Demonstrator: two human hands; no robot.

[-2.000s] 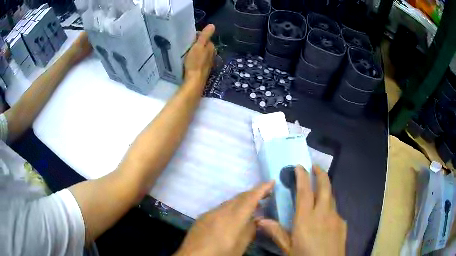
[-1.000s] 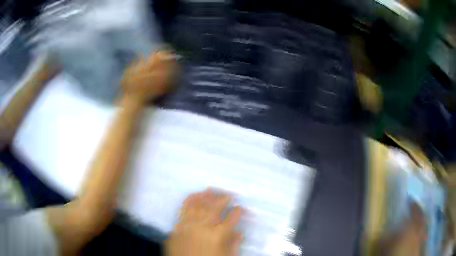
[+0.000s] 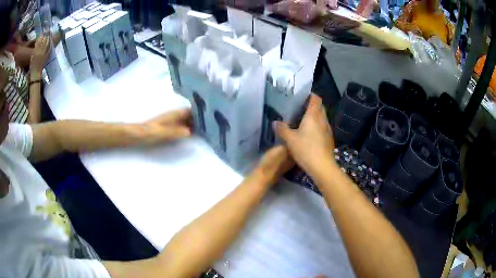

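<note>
Several open pale blue and white retail boxes (image 3: 225,117) stand upright in a group, with flaps up and white wrapping showing at the top. My right hand (image 3: 307,127) reaches in from the lower right and grips the rightmost box (image 3: 280,98), thumb on its printed front and fingers at its right side. Another worker's hand is low beside that box, touching or close to my hand. A small patch of skin at the bottom edge may be my left hand (image 3: 321,276); its state is hidden.
The other worker's second hand (image 3: 171,125) is left of the boxes. Closed boxes (image 3: 100,43) stand at the back left. Dark fan housings (image 3: 394,127) are stacked at right, beside loose small parts (image 3: 359,171). The white foam sheet (image 3: 288,233) lies in front.
The view has swung left. My right hand has moved from the tan surface at right to the group of open boxes. My left hand has almost left the picture.
</note>
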